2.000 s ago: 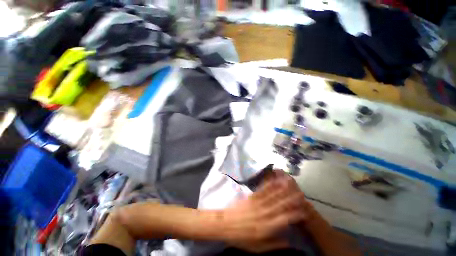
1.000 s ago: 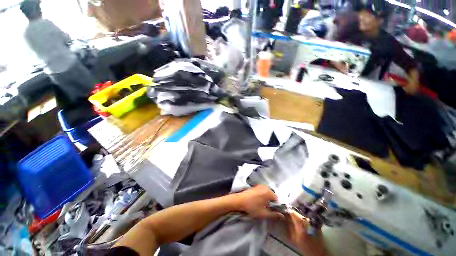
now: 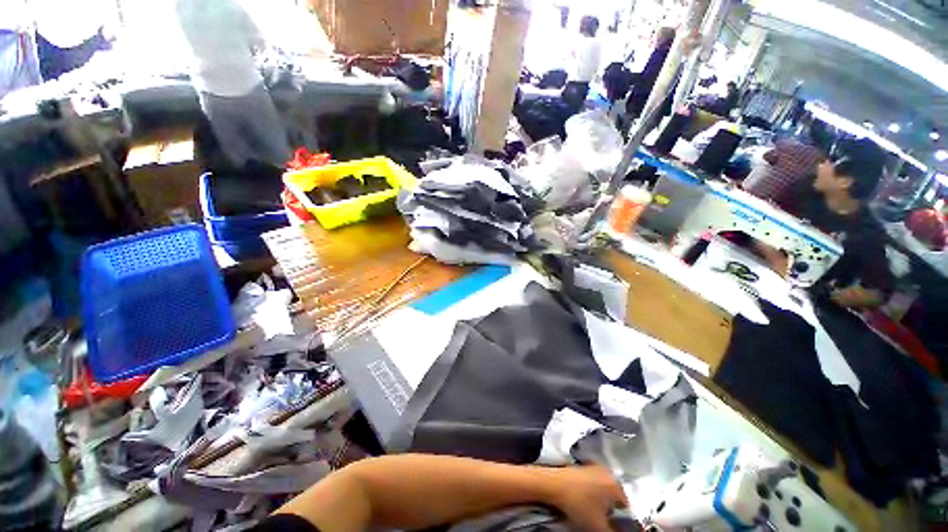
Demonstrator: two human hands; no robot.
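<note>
My left hand (image 3: 595, 497) is at the bottom centre, fingers by the left end of the white sewing machine head (image 3: 743, 497). The fingertips are blurred and cut off by the lower edge, so what they hold cannot be told. My right hand is out of the picture. A dark grey garment panel (image 3: 509, 364) lies on the table left of the machine. Paler grey and white cloth (image 3: 655, 426) is crumpled between the panel and the machine head. Some grey cloth also shows under my left forearm at the bottom edge.
A heaped grey bundle (image 3: 473, 208), a yellow tray (image 3: 348, 213) and a blue flat strip (image 3: 463, 290) lie beyond the panel. A blue basket (image 3: 156, 301) and fabric scraps (image 3: 224, 426) are at left. Black pieces (image 3: 800, 364) lie beyond the machine. A person (image 3: 858, 223) sits at another machine.
The view has swung up and left, so the machine and my hands sit lower. My right hand has left the picture. The dark grey panel still lies on the table.
</note>
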